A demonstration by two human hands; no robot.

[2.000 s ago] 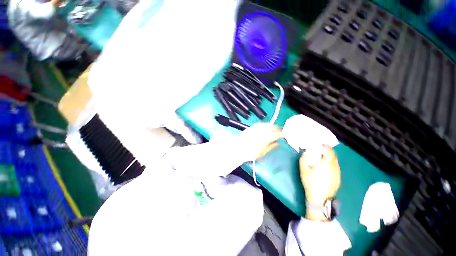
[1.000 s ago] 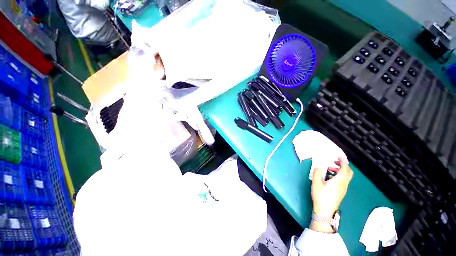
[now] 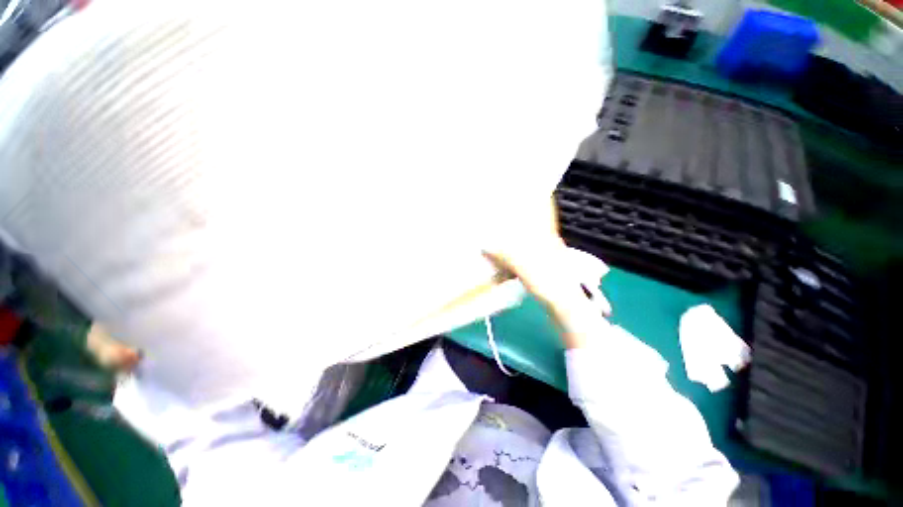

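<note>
A large white sheet or foam panel [image 3: 327, 168], overexposed, fills the left and centre of the view. My right hand [image 3: 535, 287] grips its lower right edge near the middle of the view. My left hand [image 3: 114, 349] is at the sheet's lower left edge, small and blurred; its fingers are partly hidden, so its grip cannot be told. The sheet hides the fan, the loose black tubes and the box of tubes.
Slotted dark trays [image 3: 693, 149] are stacked behind the green mat [image 3: 644, 307]. A crumpled white cloth [image 3: 711, 347] lies on the mat beside a smaller dark tray [image 3: 802, 406] at right. A blue bin [image 3: 767, 45] stands at the back.
The white sheet has come up across the view and covers the fan and tubes. My right hand has left the cloth and taken the sheet's edge. The view has turned right.
</note>
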